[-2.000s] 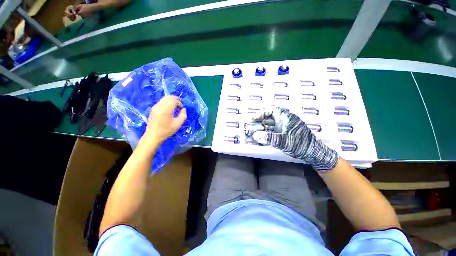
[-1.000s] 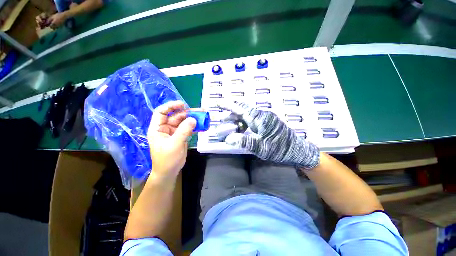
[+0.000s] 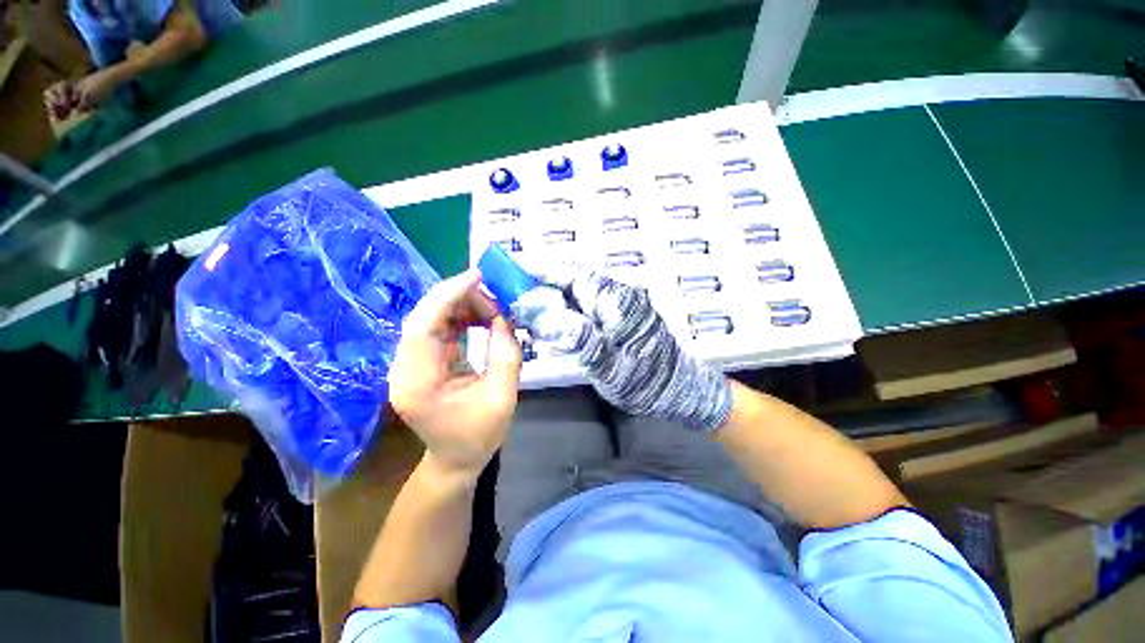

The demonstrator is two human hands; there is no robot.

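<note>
My bare left hand (image 3: 455,371) holds a bright blue sleeve (image 3: 506,274) at its fingertips, over the left part of the foam tray (image 3: 822,283). My gloved right hand (image 3: 628,345) meets it at the sleeve's lower right end. A motor in the right fingers is mostly hidden, so I cannot tell how far it sits in the sleeve. The white tray has rows of bare silver motors (image 3: 761,234). Three motors with blue sleeves (image 3: 559,168) stand in its back row.
A clear bag of blue sleeves (image 3: 301,302) lies left of the tray. Dark parts (image 3: 132,320) lie farther left. An open carton (image 3: 176,534) with black parts is below the bench edge. Cartons (image 3: 1067,540) are at lower right. Another person's hands (image 3: 69,101) show across the green bench.
My left hand came from the bag with a blue sleeve and has met my right hand. The sleeve and the right hand's motor are now together. The view has shifted right.
</note>
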